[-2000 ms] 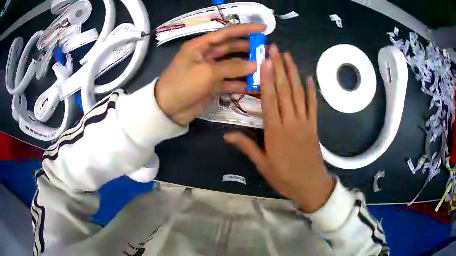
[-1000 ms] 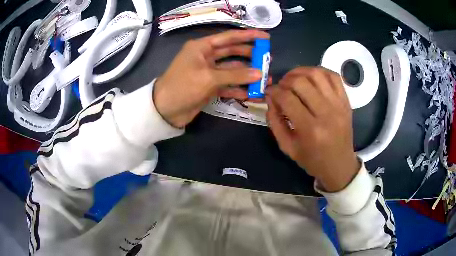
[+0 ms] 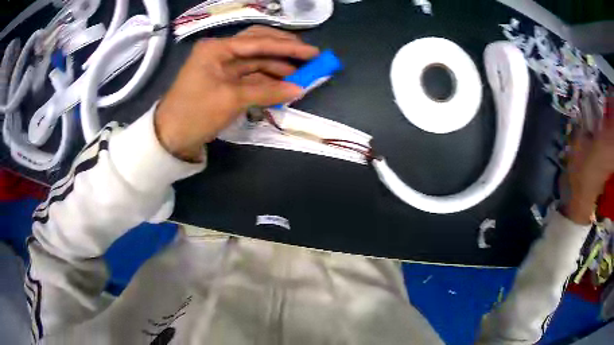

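Note:
My left hand (image 3: 225, 91) holds a blue battery cell (image 3: 313, 71) between fingers and thumb, tilted, above the open fan housing shell (image 3: 303, 129). Part of the shell's left end is hidden under my hand. Red and dark wires run along the shell to the joint with the white neckband arm (image 3: 444, 204), which curves round to the right. My right hand (image 3: 592, 162) is at the far right by the heap of liner, blurred; whether it holds anything cannot be told. A white tape roll (image 3: 436, 85) lies flat inside the curve of the neckband arm.
Waiting neck fans (image 3: 128, 50) lie tangled at the left. Another open shell (image 3: 252, 15) lies at the top. A heap of peeled release liner (image 3: 562, 74) lies at the right. A small printed strip (image 3: 273, 221) and a curled liner piece (image 3: 485, 232) lie near the mat's front edge.
My right hand has left the battery cell and moved to the far right. My left hand still holds the cell, now tilted instead of upright. The view has shifted, and the shell shows more fully.

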